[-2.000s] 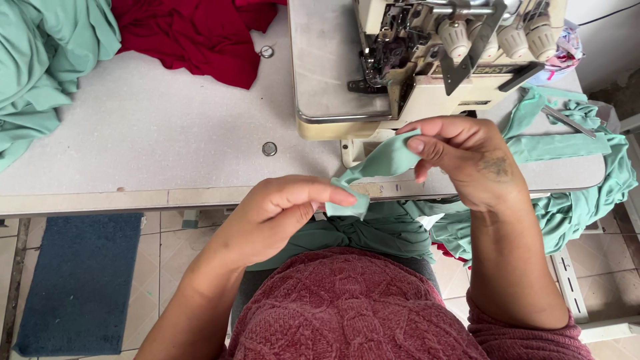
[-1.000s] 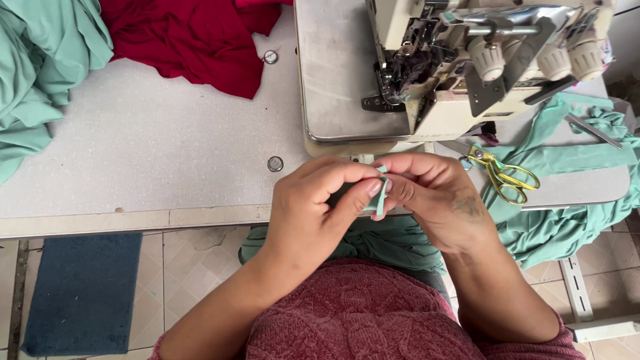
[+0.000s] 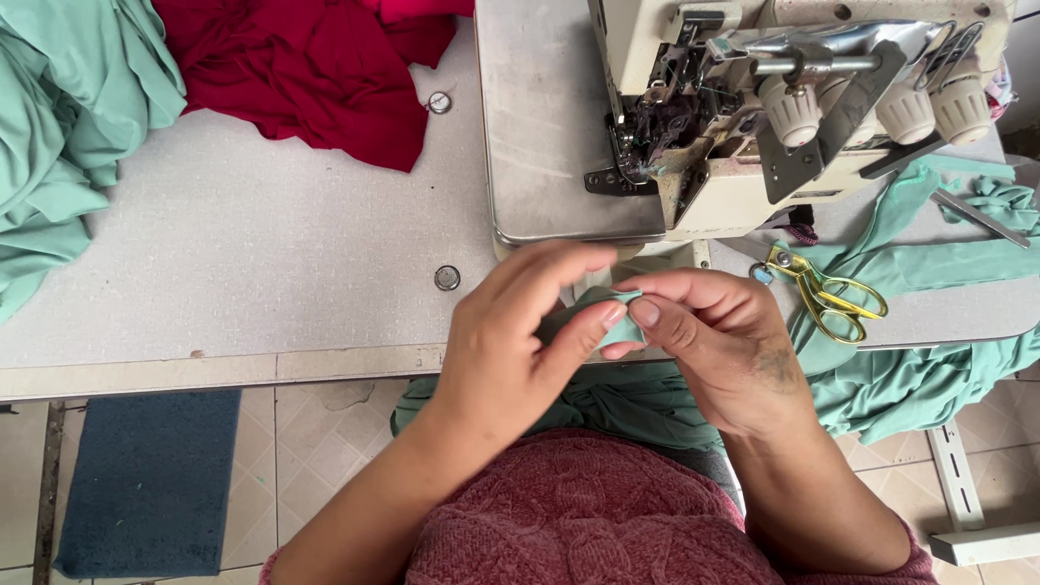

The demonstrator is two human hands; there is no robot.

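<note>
A small folded piece of mint-green fabric (image 3: 621, 329) is pinched between my two hands at the table's front edge. My left hand (image 3: 520, 337) holds it with the thumb on top; the fingers behind it are partly hidden. At its right end, my right hand (image 3: 707, 341) grips the edge between thumb and forefinger. Just beyond the hands stands an overlock sewing machine (image 3: 731, 187) with its metal plate (image 3: 552, 130). Gold-handled scissors (image 3: 821, 292) lie to the right of my right hand.
Mint-green fabric (image 3: 49, 146) and dark red fabric (image 3: 325, 81) lie on the left of the table (image 3: 309, 236). Green strips (image 3: 934, 264) and metal tweezers (image 3: 979, 218) are at the right. More green fabric (image 3: 634, 402) hangs below the front edge, over my lap.
Two seconds ago the green piece was stretched between my separated hands; they have come together around it. It shows broader than one second ago. The scissors, unseen in the oldest frame, are now visible.
</note>
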